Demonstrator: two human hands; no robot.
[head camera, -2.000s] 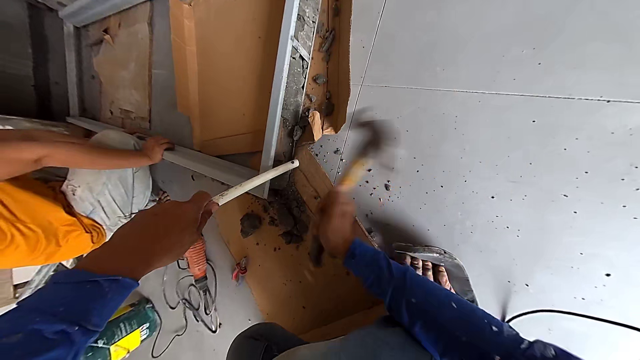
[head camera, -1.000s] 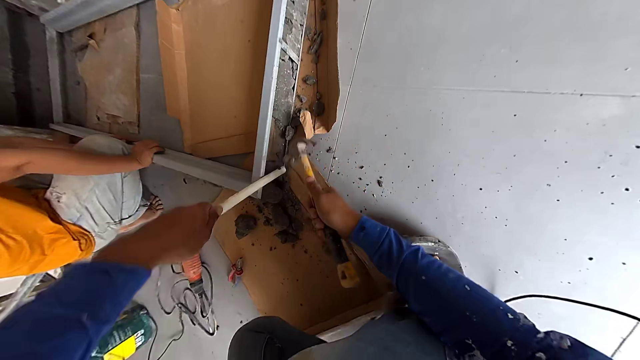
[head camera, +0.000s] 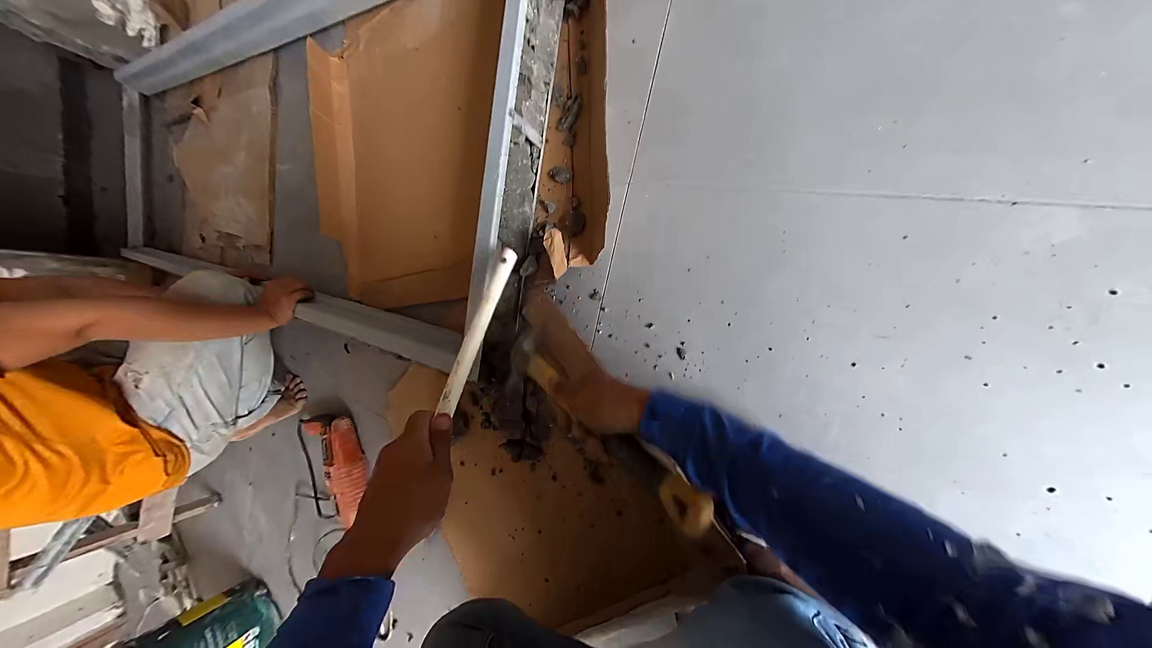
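Note:
My left hand (head camera: 409, 490) grips the lower end of a pale rod (head camera: 477, 333), which slants up to the corner of a grey metal frame (head camera: 495, 180). Close to its right, my right hand (head camera: 598, 400) is closed around the yellow handle of a hammer (head camera: 543, 371); motion blurs the hammer's head. Under both hands, dark rubble (head camera: 522, 445) lies at the frame's corner and on a brown cardboard sheet (head camera: 531, 540). A yellow object (head camera: 686, 506) shows beside my right forearm; I cannot tell what it is.
At the left, another person's hand (head camera: 283, 300) rests on a metal channel (head camera: 387, 331). An orange corded power tool (head camera: 344, 468) lies on the floor near my left forearm. More cardboard (head camera: 418, 153) lies inside the frame. Crumbs dot the grey panel surface (head camera: 855, 270) at right.
The pale rod has swung to a steeper slant, with my left hand now lower in view. The hammer's head was raised clear over the grey surface two seconds ago and is now low, near the rubble.

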